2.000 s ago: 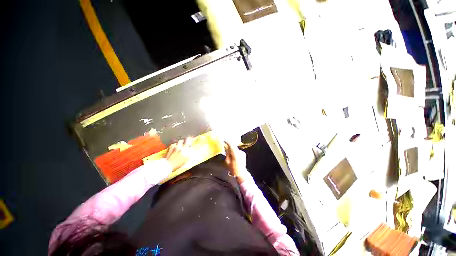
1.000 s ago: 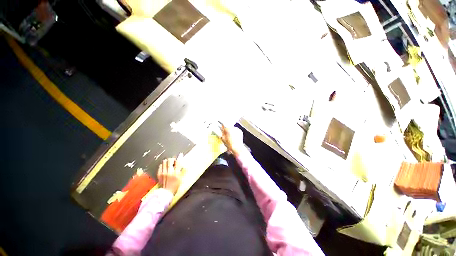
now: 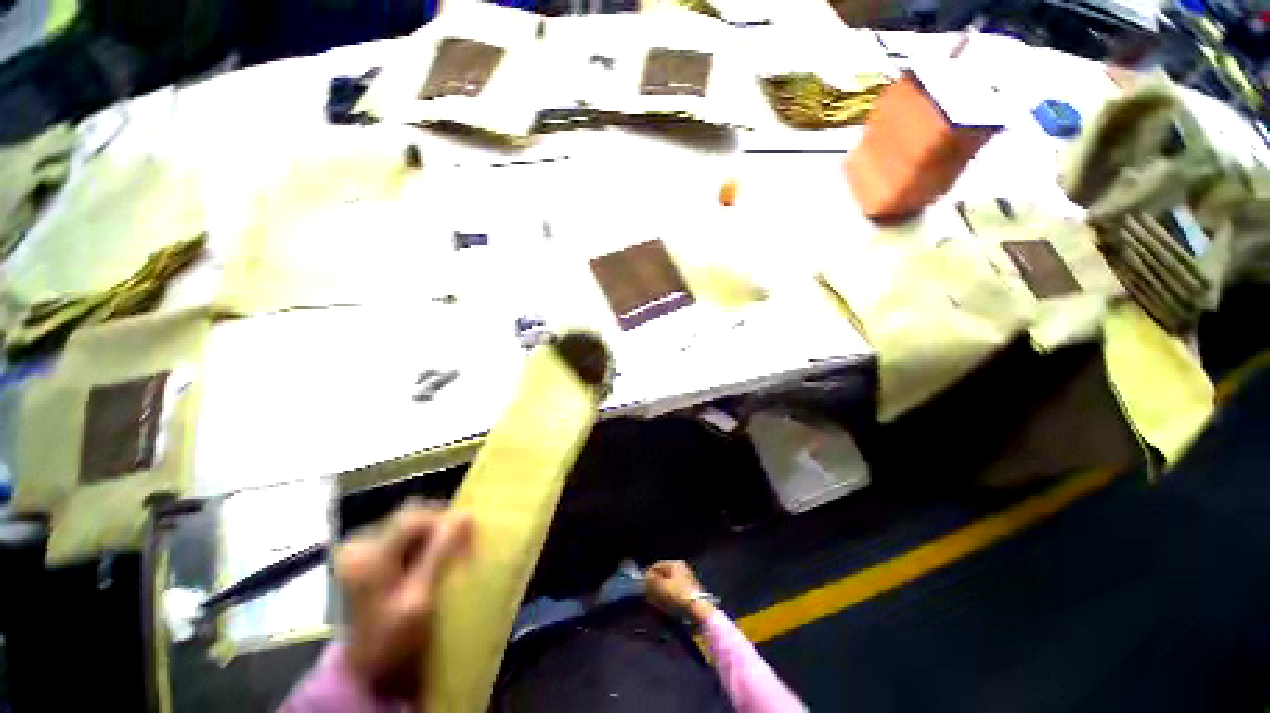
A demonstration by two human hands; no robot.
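Observation:
My left hand (image 3: 397, 592), blurred, is shut on a long yellow panel strip (image 3: 518, 488) and holds it up in front of the table. The strip's lower end runs out of the picture; a dark round shape (image 3: 582, 359) shows at its upper end. My right hand (image 3: 674, 585) is at my lap, away from the strip, with its fingers curled; it is too small to tell whether it holds anything.
The white table (image 3: 334, 397) bears panels with brown patches (image 3: 641, 283), an orange-brown stack (image 3: 912, 151), yellow strips (image 3: 822, 100) and a blue item (image 3: 1056, 117). The work board's corner with a hammer-like tool (image 3: 265, 574) is at lower left. A pale container (image 3: 808, 460) sits below the table edge.
The view has swung from the work board to the long table. The yellow piece is off the board, raised in my left hand. My right hand has come away from it to my lap.

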